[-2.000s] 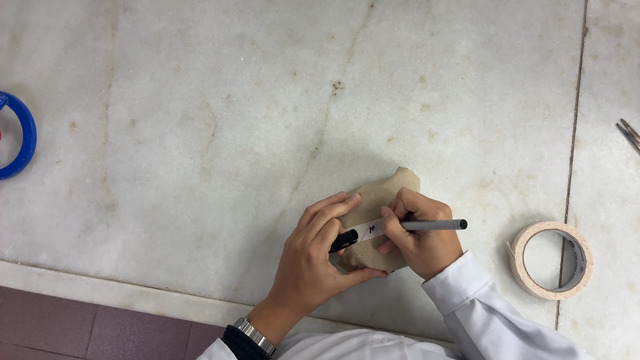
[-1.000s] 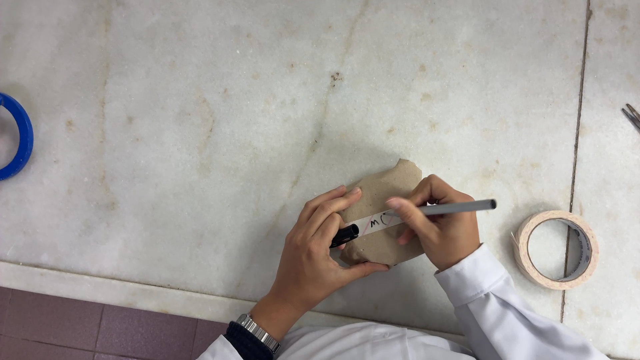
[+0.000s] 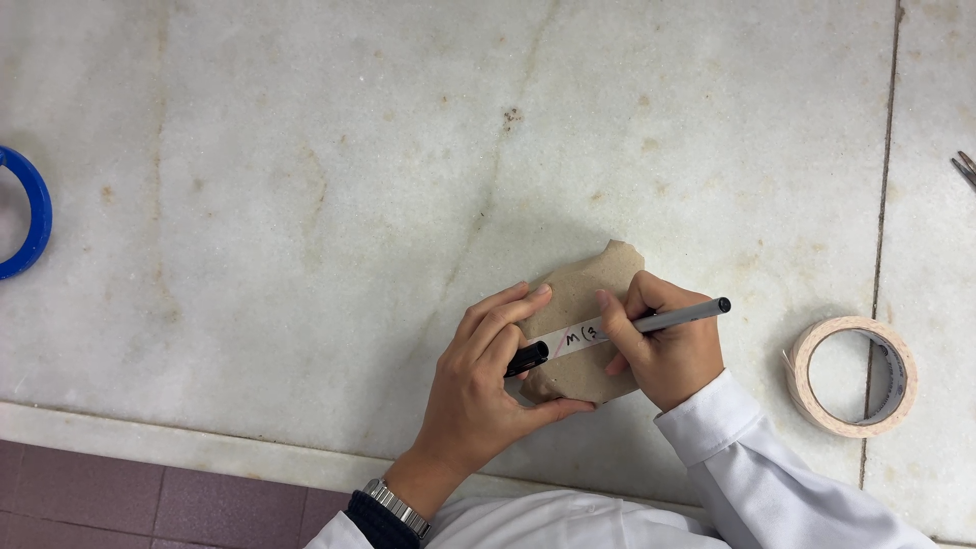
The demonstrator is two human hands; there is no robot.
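A brown paper-wrapped packet [image 3: 573,293] lies on the marble bench, with a strip of pale tape [image 3: 560,341] across it bearing black handwriting. My left hand [image 3: 488,370] steadies the packet, fingers on its left side and thumb along its lower edge. Between those fingers it also holds a black pen cap [image 3: 526,359]. In my right hand [image 3: 667,339] is a grey marker pen [image 3: 679,314], its back end pointing right; the fingers hide its tip, which is over the tape strip.
A roll of masking tape [image 3: 804,404] lies right of my right sleeve, across a joint in the marble bench [image 3: 305,335]. Part of a blue ring [image 3: 40,206] shows at the left edge. Metal tips of a tool [image 3: 965,169] enter at the right. Below the bench edge is a tiled floor [image 3: 229,503].
More black marks show on the tape strip than two seconds ago. My right hand has moved right along the strip. The left hand keeps its hold on packet and cap.
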